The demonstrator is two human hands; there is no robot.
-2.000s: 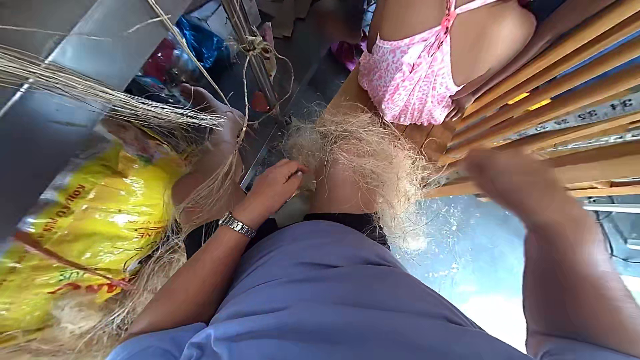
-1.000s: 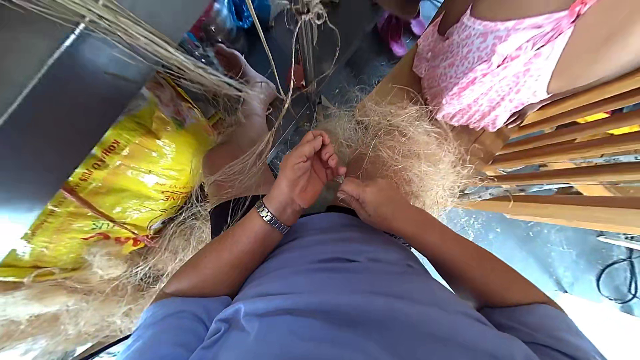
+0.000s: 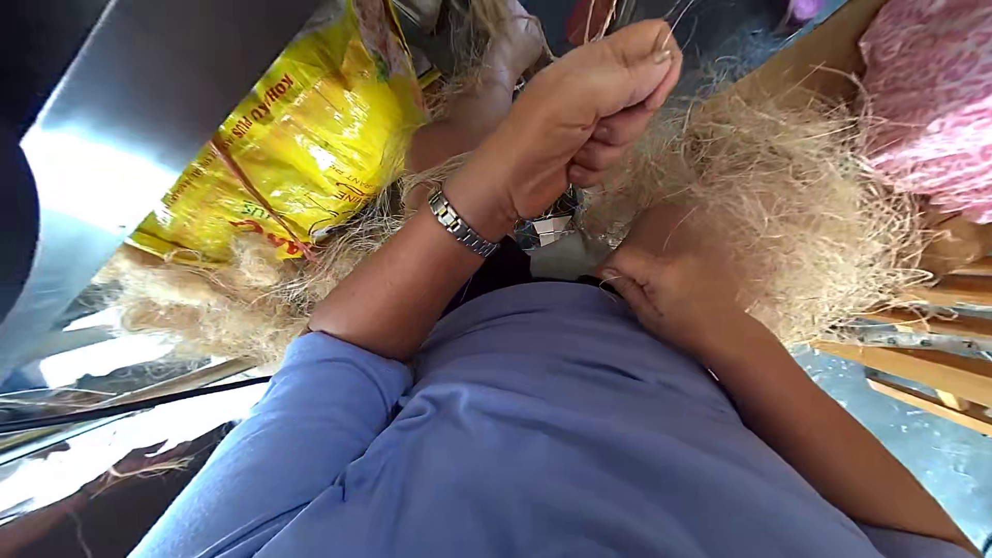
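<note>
My left hand [image 3: 589,108], with a metal wristwatch [image 3: 463,225] at its wrist, is raised at upper centre. Its thumb and forefinger pinch a thin plant fibre strand [image 3: 680,19]; the other fingers are curled. My right hand [image 3: 659,283] is lower, in front of my shirt, its thumb against the curled forefinger. A fine strand seems to show at its fingertips, but whether it is the same strand I cannot tell. A loose heap of pale dry fibres [image 3: 806,209] lies over my leg, just beyond and right of my right hand.
At left a yellow printed plastic sack [image 3: 341,132] lies beside more tangled fibres [image 3: 225,302] and a grey metal surface [image 3: 178,101]. At right are wooden slats [image 3: 922,364] and a person's pink patterned clothing [image 3: 930,101]. A bare foot [image 3: 515,39] shows at the top.
The right hand, off to the right two seconds ago, met the left over my lap one second ago. Now the hands are apart, the left higher up. The view has moved closer and shifted.
</note>
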